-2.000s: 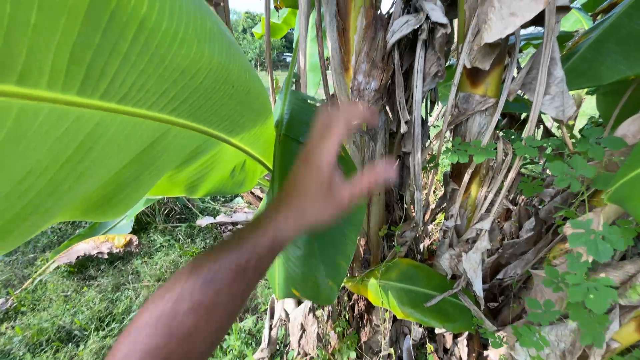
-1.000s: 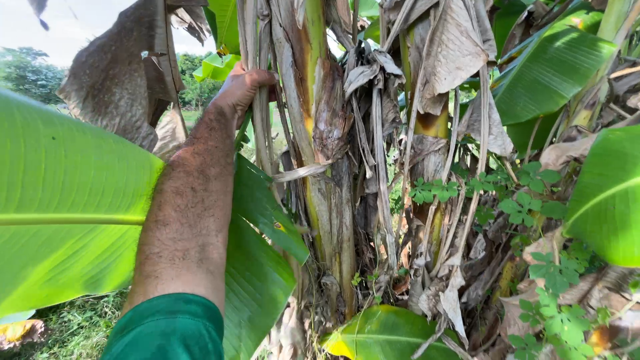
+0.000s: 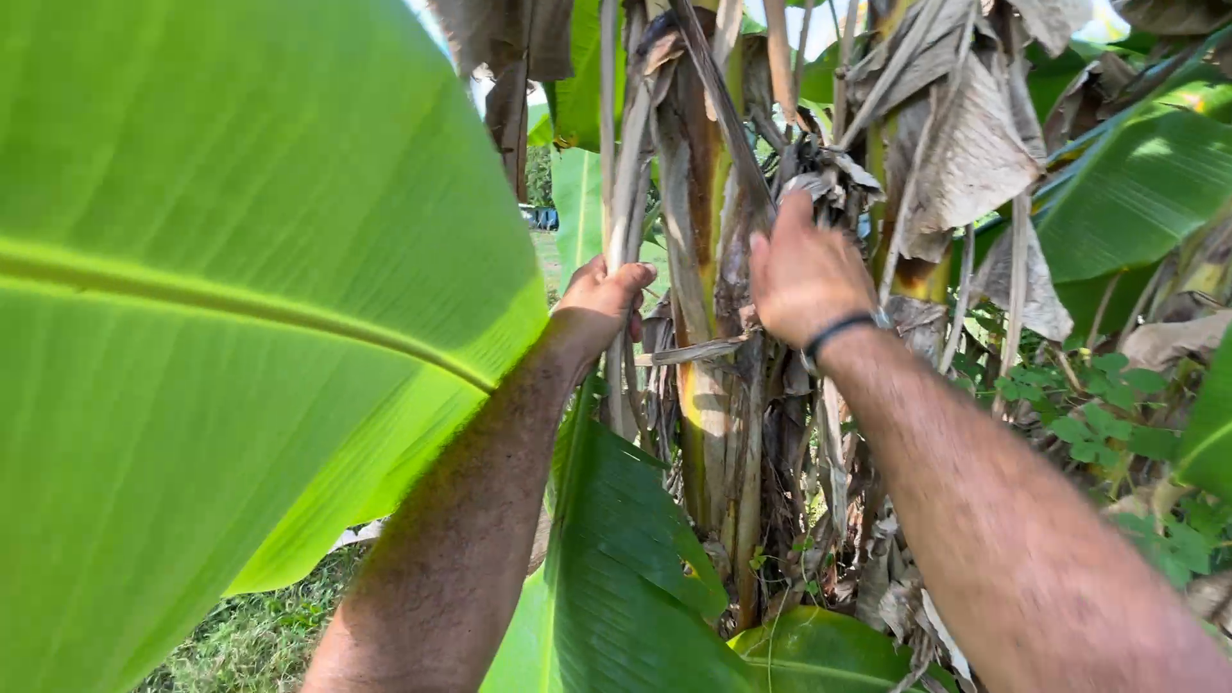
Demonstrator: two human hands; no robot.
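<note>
My left hand (image 3: 606, 298) is closed around dry, brown hanging leaf stalks (image 3: 628, 212) beside a banana pseudostem (image 3: 710, 423). To its right, my right hand (image 3: 808, 265), with a dark band at the wrist, is raised against the pseudostem near a dark dry stalk (image 3: 727, 106) that slants down from the top. Its fingertips are blurred and partly hidden, so whether it grips the stalk is not clear. A strip of dry leaf sheath (image 3: 693, 353) sticks out across the stem between the hands.
A large green banana leaf (image 3: 260, 192) fills the left side. Below the hands hangs a darker green leaf (image 3: 626, 558). Withered leaves (image 3: 972, 154) and more stems crowd the right, with a leafy vine (image 3: 1097, 414) lower down. Grass (image 3: 260, 635) shows at the lower left.
My left hand, open and blurred two seconds ago, took hold of the dry stalks by one second ago and still has them. My right hand has come into view from the right.
</note>
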